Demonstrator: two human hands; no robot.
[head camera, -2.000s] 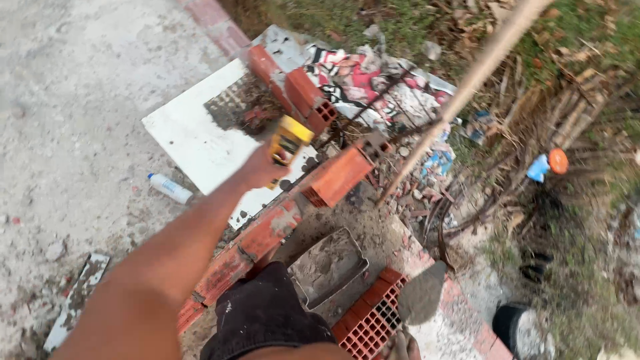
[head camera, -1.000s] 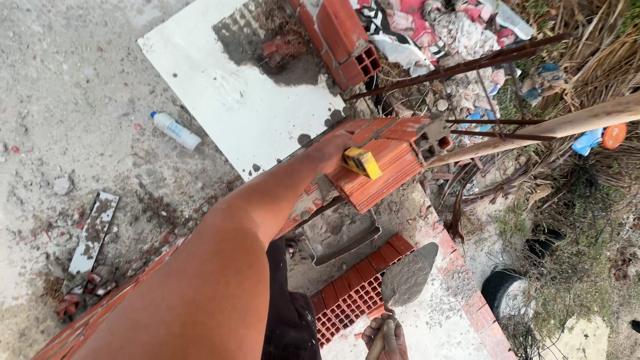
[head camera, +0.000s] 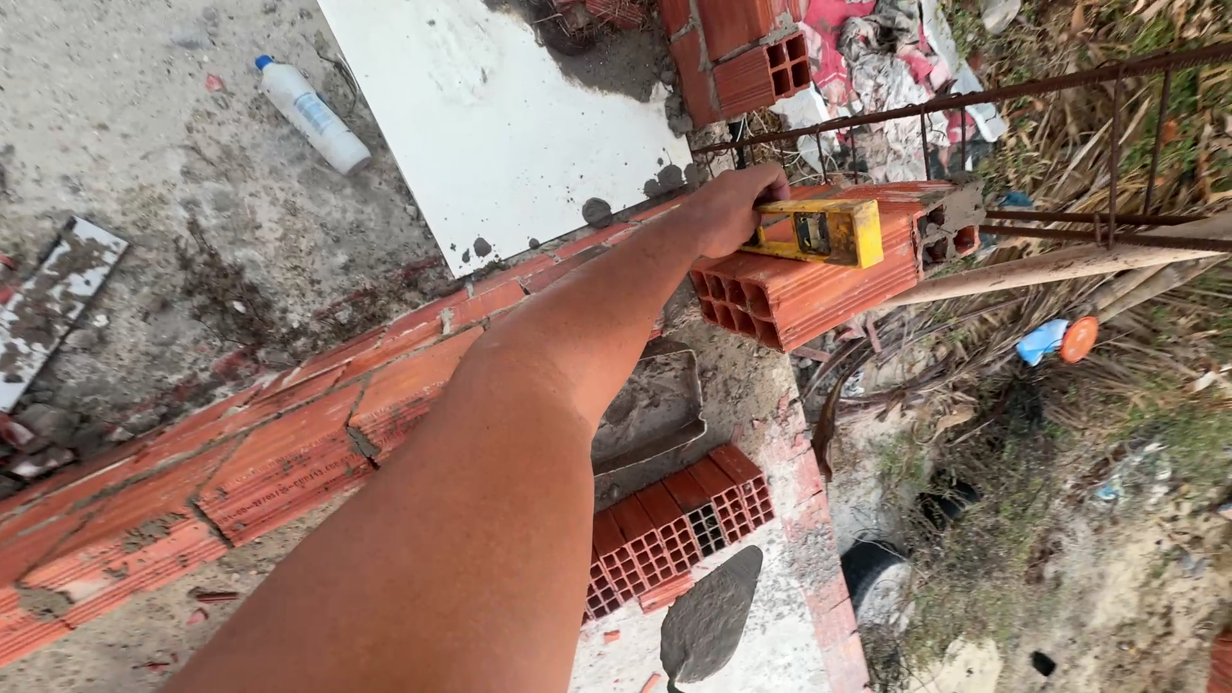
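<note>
My left hand (head camera: 739, 214) is closed around one end of a short yellow spirit level (head camera: 857, 234). The level lies on top of a red hollow clay brick (head camera: 818, 298) at the end of the brick wall (head camera: 279, 472). Grey mortar fills part of the brick's far end. Low in the view is a trowel blade (head camera: 714, 611) coated in or loaded with grey mortar; its handle and my right hand are outside the frame. My left forearm covers part of the wall.
A mortar trough (head camera: 700, 404) and a row of hollow bricks (head camera: 664, 510) sit beside the wall. Across it lie a white board (head camera: 510, 125) with mortar and a plastic bottle (head camera: 313, 115). A rusty rebar frame (head camera: 1020, 91) and a wooden pole (head camera: 1059, 271) extend right.
My left hand has brought the level from over the white board onto the end brick. My right hand, seen holding the trowel a second ago, has left the view. The view is closer.
</note>
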